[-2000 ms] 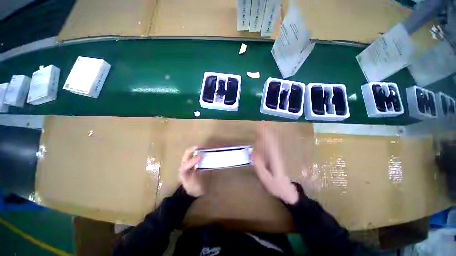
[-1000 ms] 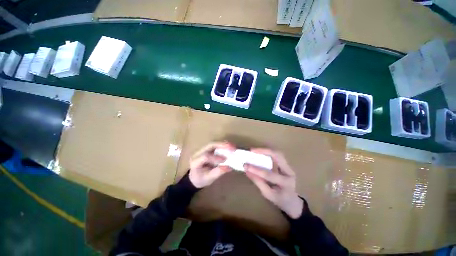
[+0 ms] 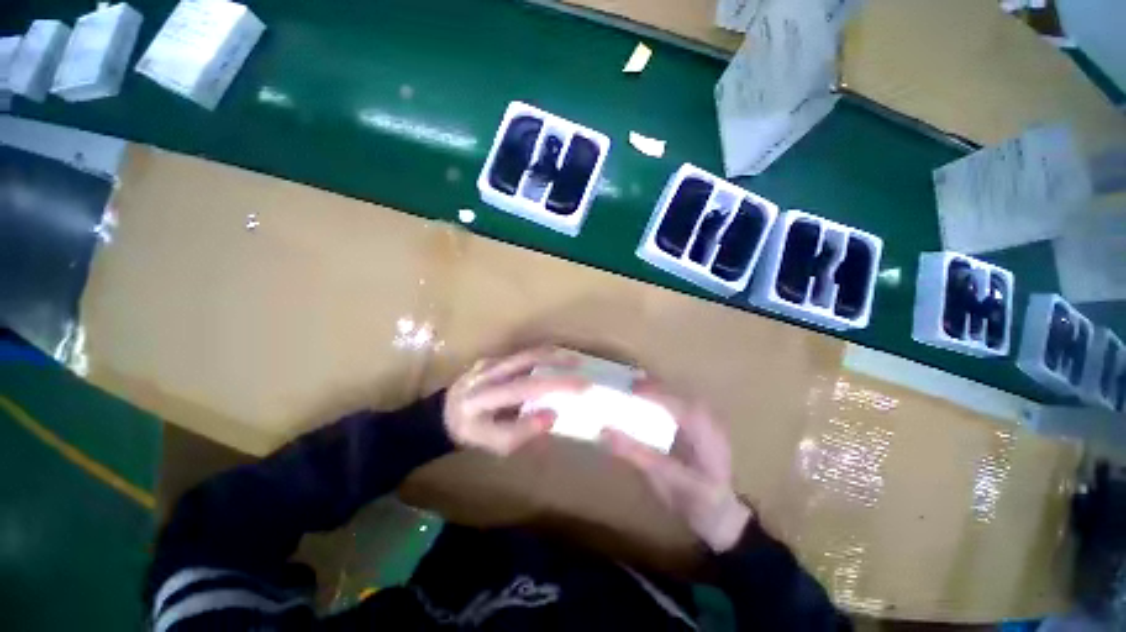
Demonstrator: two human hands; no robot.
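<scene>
A white box (image 3: 603, 411) is held between both hands above the cardboard-covered bench, near the wearer's body. Its near face is bright and plain; a greyer face shows behind it. My left hand (image 3: 504, 401) grips its left end, with fingers across the front. My right hand (image 3: 687, 452) grips its right end and is slightly blurred. Whether the box is open or closed cannot be told. Open white trays with dark oblong units, such as this one (image 3: 545, 168), stand on the green belt beyond the hands.
The green belt (image 3: 371, 117) runs across behind the cardboard-covered bench (image 3: 309, 296). Closed white boxes (image 3: 200, 49) stand at its left end. Printed white covers (image 3: 775, 87) stand upright behind the trays. Small scraps (image 3: 647, 145) lie on the belt.
The view has shifted and tilted. The box, earlier a narrow piece held at its ends with the right hand blurred beside it, is now gripped by both hands and shows a greyer face behind.
</scene>
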